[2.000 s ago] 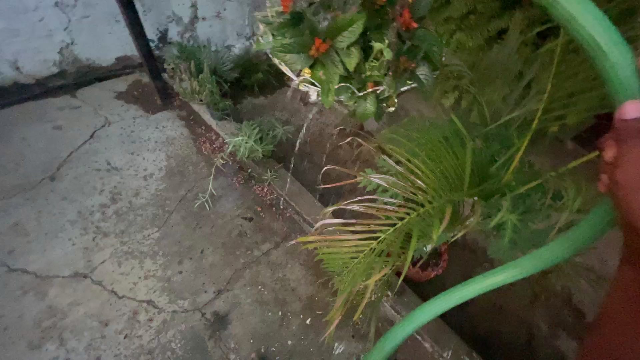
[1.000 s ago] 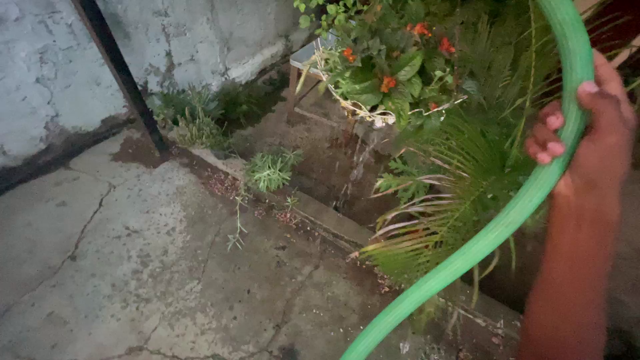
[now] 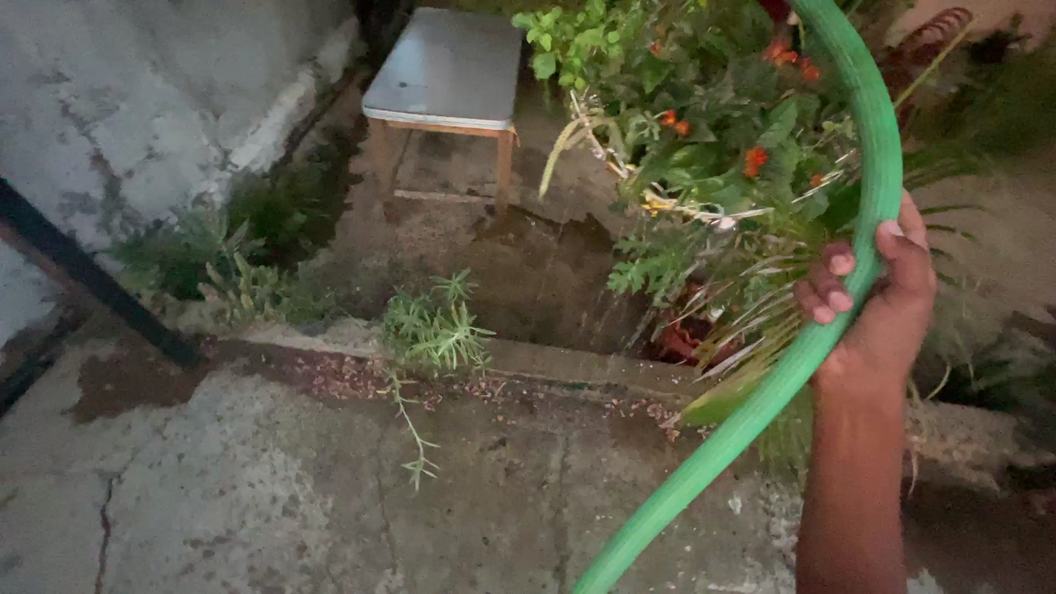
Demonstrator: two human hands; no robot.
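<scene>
My right hand [image 3: 874, 280] is closed around a green ribbed hose [image 3: 751, 412] at the right, thumb on the near side and fingertips showing at its left. The hose curves from the top edge down to the bottom centre; neither end shows. Left of the hand hangs a wire-rimmed planter [image 3: 701, 216] of leafy plants with orange-red flowers [image 3: 755, 161]. Thin streaks of water [image 3: 639, 330] fall below it. A reddish pot [image 3: 693, 338] stands partly hidden behind palm fronds [image 3: 759, 301], close to my hand. My left hand is out of view.
A stool [image 3: 450, 70] with a pale top and wooden legs stands in the planting bed. A low concrete curb [image 3: 577, 363] borders the bed, with a small green plant [image 3: 441, 330] over it. A dark pole [image 3: 91, 272] slants at the left beside the weathered wall [image 3: 165, 107]. The paving [image 3: 272, 487] is cracked.
The view has swung, bringing the whole stool into sight. My right hand keeps its grip on the hose, and more of the hand shows than two seconds ago.
</scene>
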